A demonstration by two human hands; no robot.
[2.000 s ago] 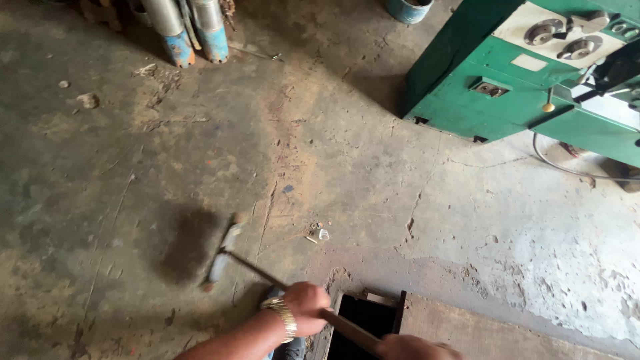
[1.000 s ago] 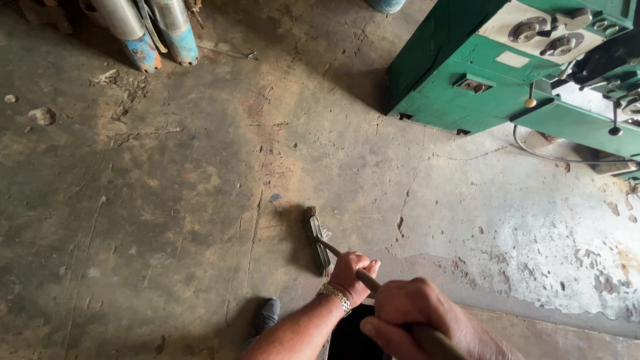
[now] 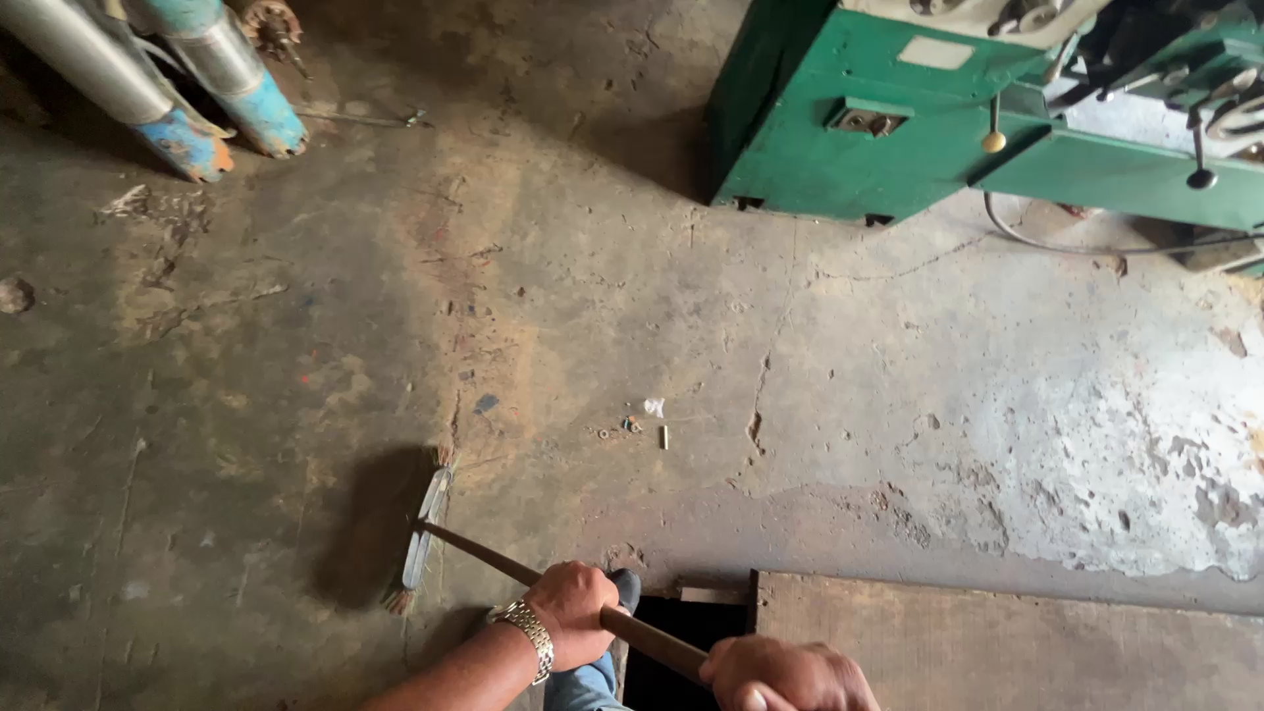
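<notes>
A long wooden handle (image 3: 657,640) runs from the lower right to a push broom head (image 3: 427,528) with worn bristles at its ends. My left hand (image 3: 573,610), with a metal-banded watch on the wrist, is closed round the middle of the handle. Nearer the handle's upper end, my right hand (image 3: 790,676) grips it at the bottom of the view. The broom head is at the left of my feet, with its shadow beside it; whether it touches the floor I cannot tell. Small debris, including a short light stick (image 3: 665,436) and a clear scrap (image 3: 653,406), lies on the concrete floor.
A green lathe-like machine (image 3: 820,128) with levers stands at the upper right, a cable (image 3: 1047,244) beneath it. Metal cylinders with blue ends (image 3: 232,89) are at the upper left. Beside my shoe (image 3: 625,588) lie a dark opening (image 3: 681,632) and a brown board (image 3: 987,632).
Both hands still hold the broom. Its head went from the left to near the small debris, hiding it, and is now back at the left, with the debris showing again.
</notes>
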